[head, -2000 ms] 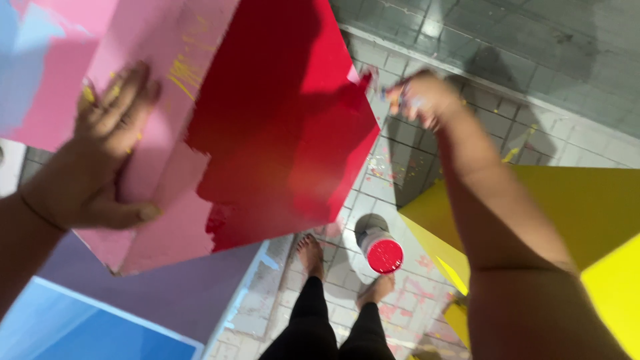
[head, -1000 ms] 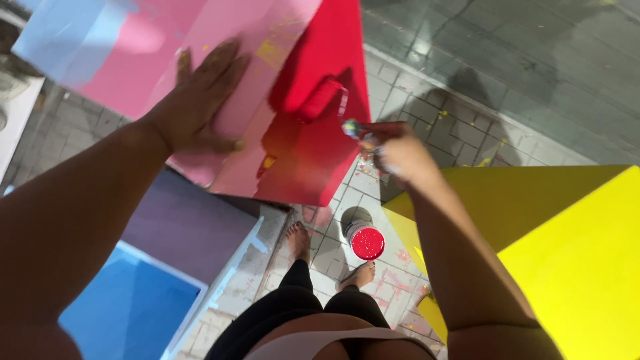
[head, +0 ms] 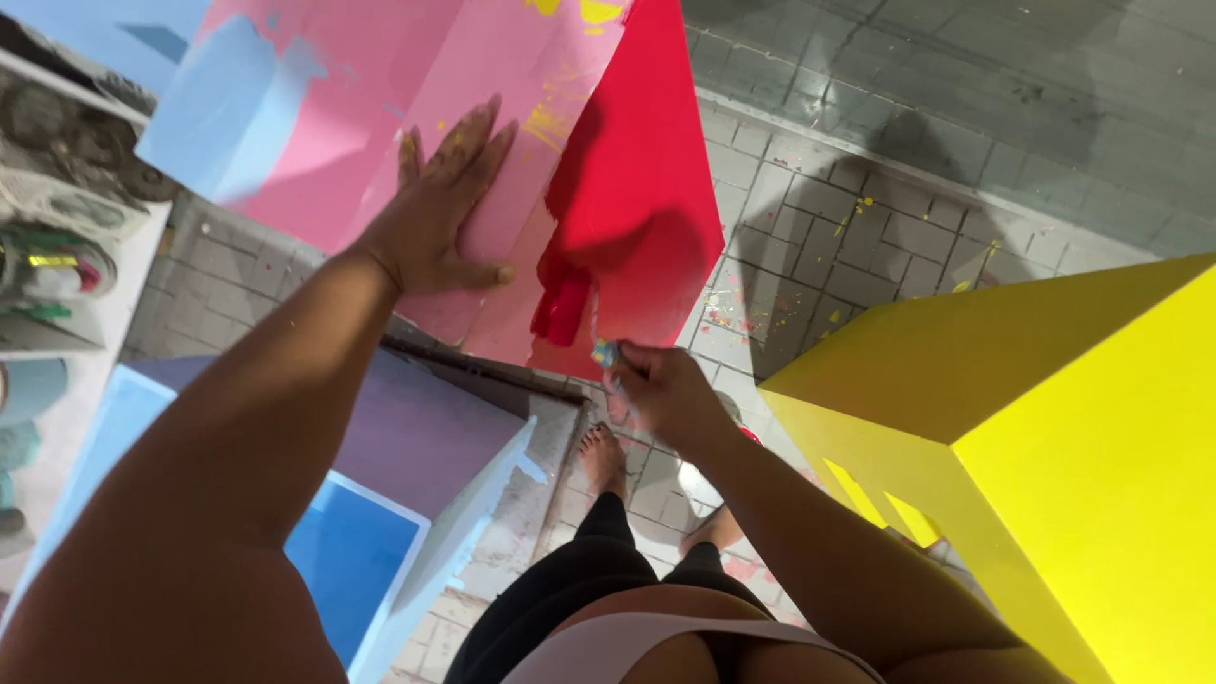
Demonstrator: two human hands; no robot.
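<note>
My left hand lies with spread fingers on the pink face of a large painted box, with yellow paint marks near it. My right hand grips the paint-spotted handle of a small paint roller. The roller's red sleeve rests on the box face at the border between its pink part and the red-painted part. A paint container on the floor shows only partly behind my right wrist, with a bit of red at its rim.
A yellow box stands at the right. At the lower left is a blue and purple box. White shelves with jars are at the far left. My bare feet stand on paint-spattered tiles.
The roller has moved from beyond the red face's outer edge onto the red face, then down to its lower border with the pink. My left hand stays on the pink face.
</note>
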